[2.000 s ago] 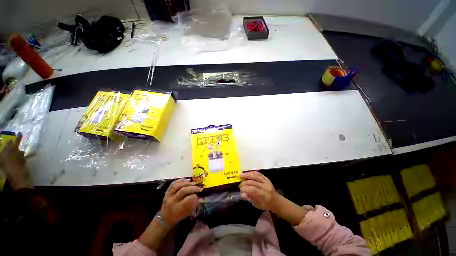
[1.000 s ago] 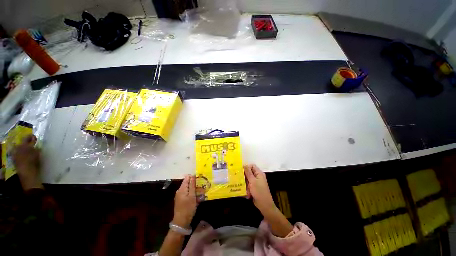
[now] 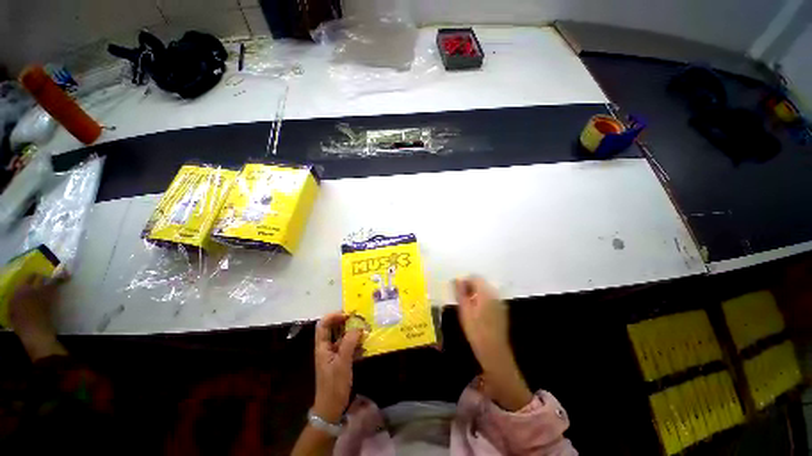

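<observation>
A yellow product box [image 3: 387,294] with a black top edge and "MUSIC" print lies at the bench's front edge, its lower end over the edge. Clear film shows at its top left. My left hand [image 3: 335,361] grips its lower left corner, thumb on the front. My right hand [image 3: 481,312] is off the box, just to its right, and blurred; its fingers look bent and I cannot tell whether it holds anything. Two bagged yellow boxes [image 3: 267,207] sit side by side on the left, loose clear film [image 3: 223,278] spread in front of them.
A co-worker's hand [image 3: 34,307] holds a yellow box at far left, by whitish bags [image 3: 67,209]. A blue tape dispenser [image 3: 611,135] is at right, a black tray [image 3: 459,49] at the back. Cartons of yellow boxes [image 3: 686,374] stand at lower right.
My right hand has let go of the box and moved right and up. My left hand still holds the box. The co-worker's box has tilted and moved lower left.
</observation>
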